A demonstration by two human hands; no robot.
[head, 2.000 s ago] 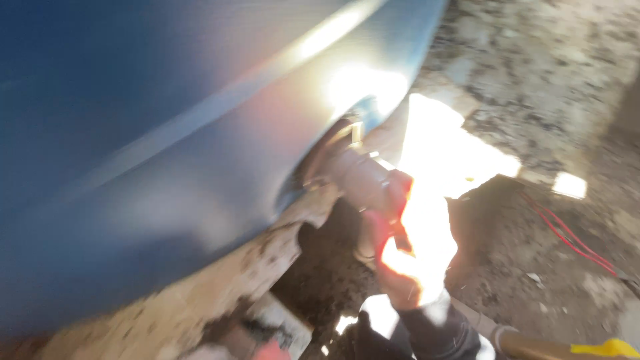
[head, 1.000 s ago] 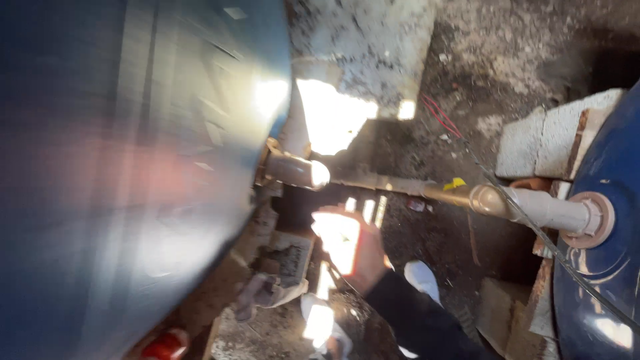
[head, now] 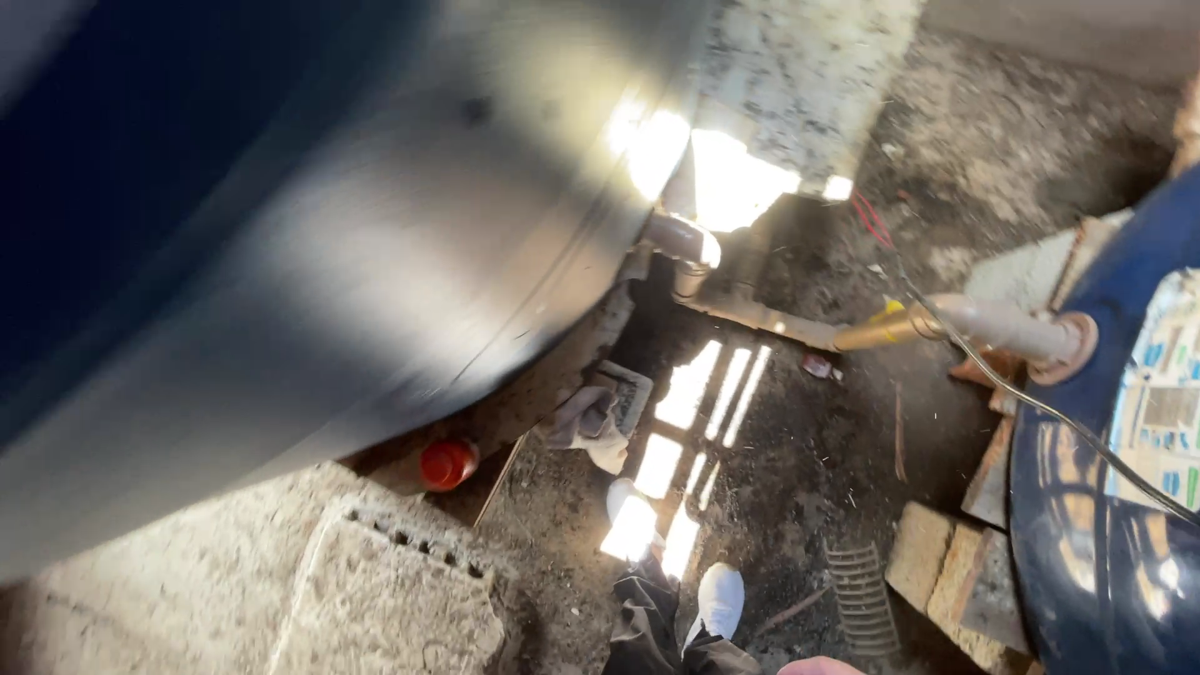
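A large dark blue tank [head: 394, 281] fills the left, blurred and glaring in sunlight. At its lower edge, a pipe elbow [head: 682, 239] joins a pale pipe [head: 764, 317] near the floor. The line continues through a tan section [head: 881, 330] to a flanged fitting [head: 1067, 347] on a glossy blue tank [head: 1055, 497] at right. Only a pink sliver, apparently my right hand [head: 820, 667], shows at the bottom edge; its fingers and anything held are hidden. My left hand is out of view.
A red container [head: 448, 464] and a crumpled cloth [head: 592, 424] lie beneath the left tank's edge. Blocks [head: 947, 572] stand beside the right tank. A dark cable [head: 1059, 412] crosses the pipe. A ribbed piece [head: 862, 600] lies near my white shoes [head: 720, 600].
My right hand was at the pipe fitting, then below it with fingers spread; it has since withdrawn toward the bottom edge. The view has shifted to show more floor and the right tank.
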